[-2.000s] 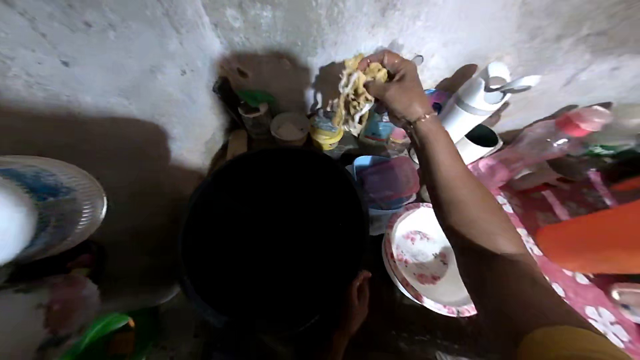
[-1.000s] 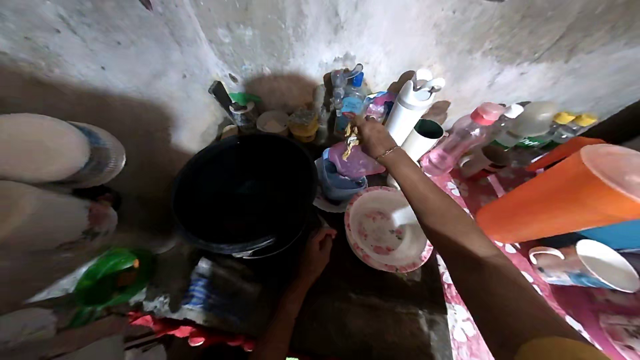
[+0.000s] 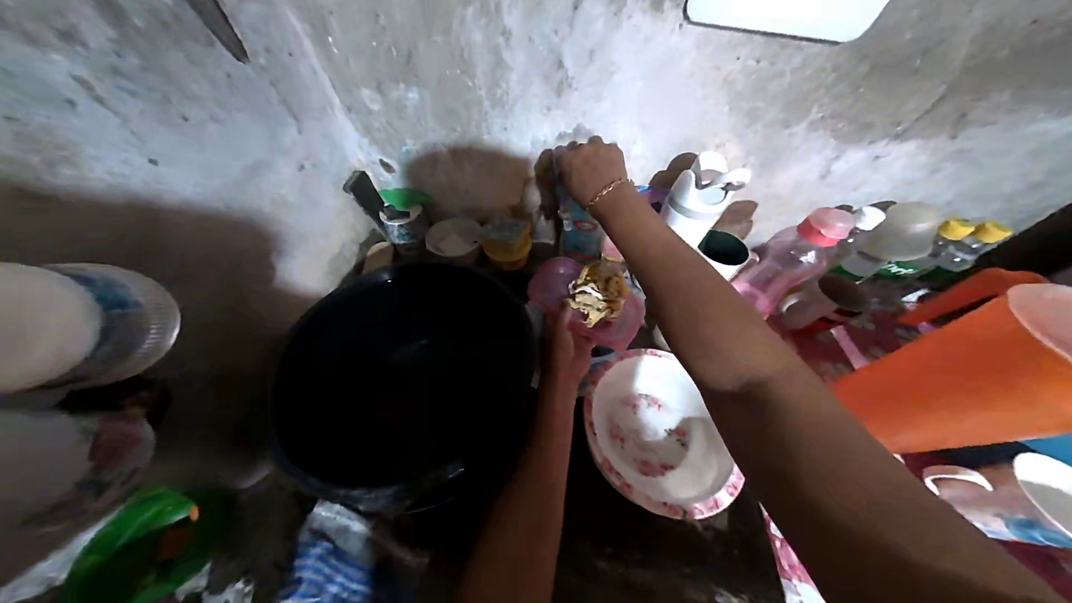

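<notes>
My left hand [image 3: 568, 339] holds a pink plastic bowl [image 3: 621, 328] from below and beside it, just right of the large black basin [image 3: 402, 377]. A crumpled yellowish-white mesh or scrubber-like wad [image 3: 597, 293] lies in the bowl. My right hand [image 3: 593, 167], with a chain bracelet at the wrist, is closed near the wall, above a clear bottle with a blue label [image 3: 579, 234]; its fingertips are hidden, and it seems to grip the bottle's top. A white bowl with pink flowers [image 3: 662, 435] stands below my right forearm.
Small yellow tubs [image 3: 507, 243] and a cup with a green item [image 3: 404, 219] line the wall. A white flask [image 3: 699, 201], a pink bottle [image 3: 796, 251] and an orange pitcher [image 3: 963, 368] stand right. Stacked dishes [image 3: 142, 314] and a green bowl [image 3: 126, 536] are left.
My left hand has gone from the black basin's edge to the pink bowl. My right hand has let go of the yellowish wad and moved up to the bottle by the wall.
</notes>
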